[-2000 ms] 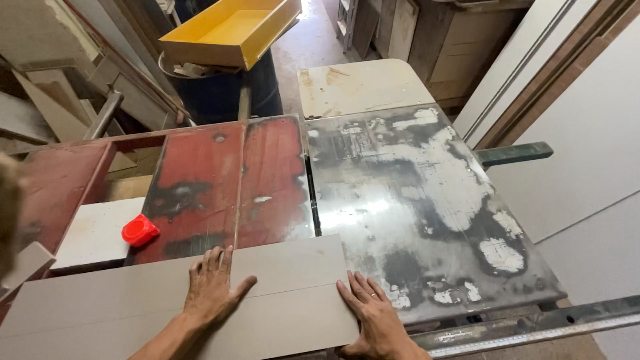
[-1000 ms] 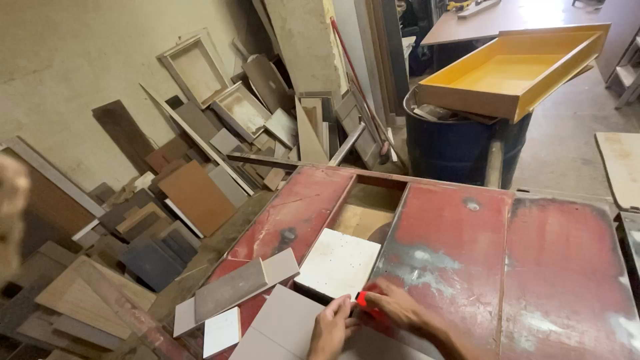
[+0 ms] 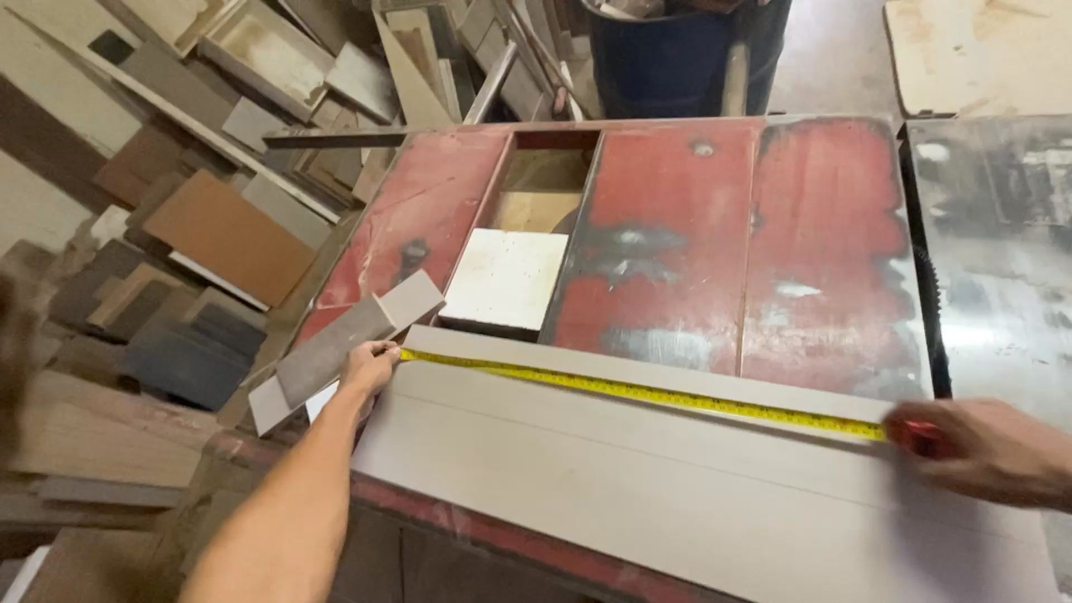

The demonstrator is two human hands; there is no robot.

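A yellow tape measure blade (image 3: 636, 389) stretches over a pale grey board (image 3: 653, 477) that lies on the red and bare-metal table of a saw. My left hand (image 3: 371, 367) pinches the blade's end at the board's far left corner. On the right, my right hand (image 3: 980, 452), somewhat blurred, is closed around the red tape measure case (image 3: 925, 439) above the board. The board has a thin lengthwise line on it. A toothed saw blade (image 3: 931, 293) shows in the slot beyond my right hand.
A white block (image 3: 507, 279) sits in the table opening. Grey board offcuts (image 3: 335, 352) lie left of my left hand. Stacked panels and offcuts (image 3: 230, 239) stand at the left. A blue barrel (image 3: 670, 63) is behind the table, and a pale panel (image 3: 980, 59) is at the back right.
Two seconds ago both hands lay flat on the board and the red tape case sat by the white block. A second ago the hands were together at the case; now they are apart, the blade drawn out.
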